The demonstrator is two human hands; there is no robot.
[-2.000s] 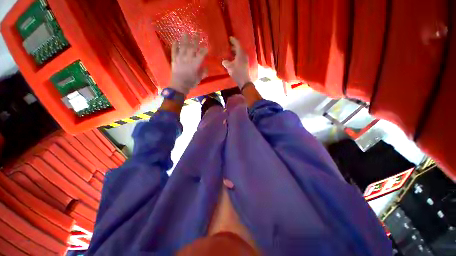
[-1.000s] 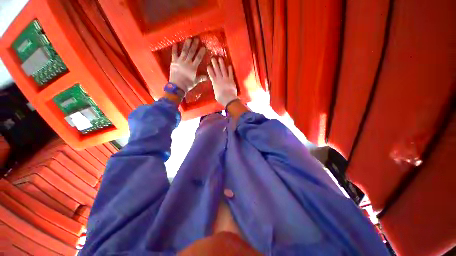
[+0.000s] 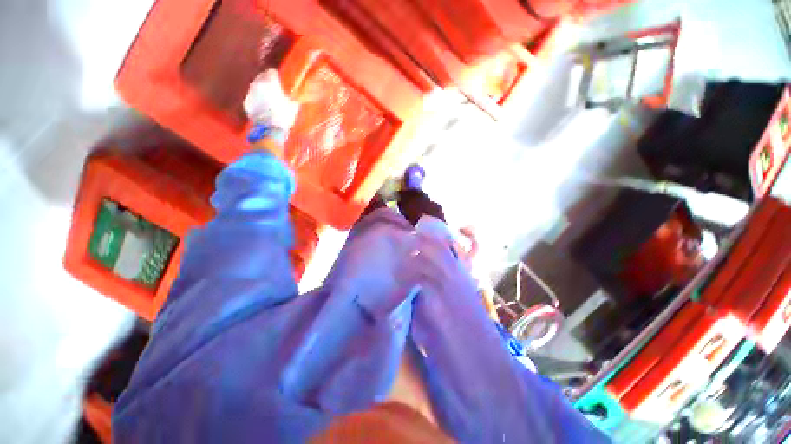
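Observation:
A red foam tray (image 3: 395, 143) with two pockets lies at the upper left on a stack. Shiny translucent bubble wrap (image 3: 336, 121) lines its nearer pocket; the other pocket looks dark and holds no board that I can see. My left hand (image 3: 270, 102), in a white glove with a blue wrist band, is on or just above the divider between the pockets. It is blurred, and its fingers cannot be made out. My right hand is not visible; the right sleeve runs down beside the body.
Another foam tray (image 3: 76, 247) at the left holds a green circuit board (image 3: 130, 243). More red trays (image 3: 486, 35) are stacked at the top. At the lower right, red trays (image 3: 681, 364) rest along a green-edged bench. A person (image 3: 668, 251), partly seen, is at the right.
The view has swung, bringing the floor and bench at the right into sight. My right hand has left the tray and the picture. My left hand has moved from inside the pocket to the divider.

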